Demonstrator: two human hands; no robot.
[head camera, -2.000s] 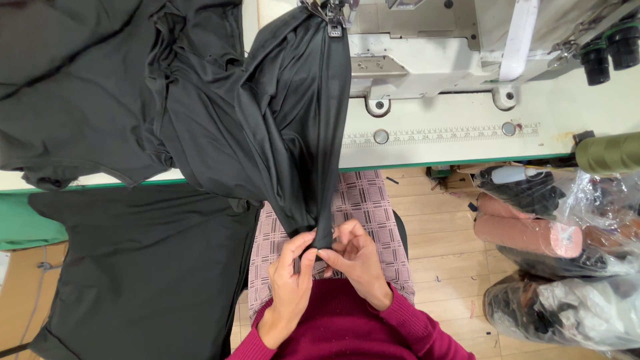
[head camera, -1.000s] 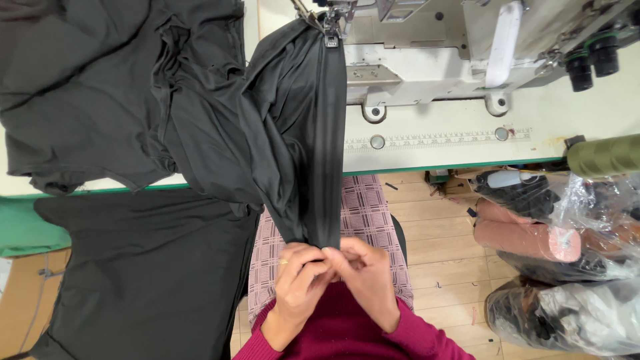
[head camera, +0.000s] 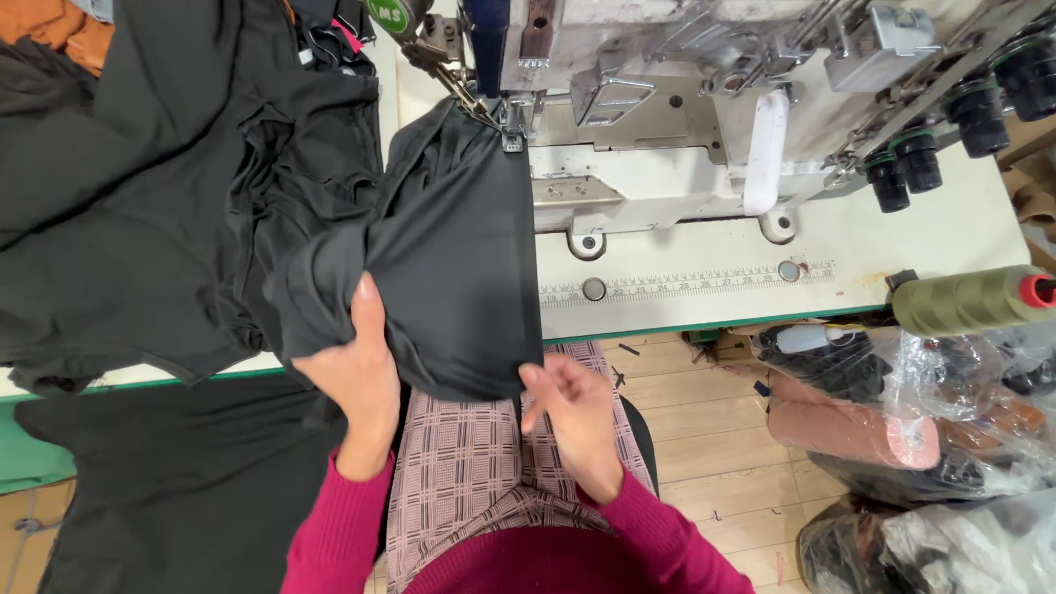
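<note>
Black stretch fabric (head camera: 462, 289) lies spread at the table's front edge, its far end under the presser foot (head camera: 513, 140) of an industrial sewing machine (head camera: 627, 124). A straight folded hem runs down its right side. My left hand (head camera: 355, 363) grips a bunched part of the fabric, thumb on top and fingers hidden beneath. With thumb and fingertips, my right hand (head camera: 569, 404) pinches the lower right corner of the hem.
More black garments (head camera: 148, 206) cover the table's left side, and black fabric hangs below its edge. A ruler strip (head camera: 685, 285) runs along the tabletop. At right are a green thread cone (head camera: 965, 301), a pink roll (head camera: 850, 425) and plastic bags (head camera: 932, 536).
My left hand has left the lower end of the fabric and moved up and left onto its bunched part. The fabric, narrow before, is spread wider. The view has shifted and tilted up.
</note>
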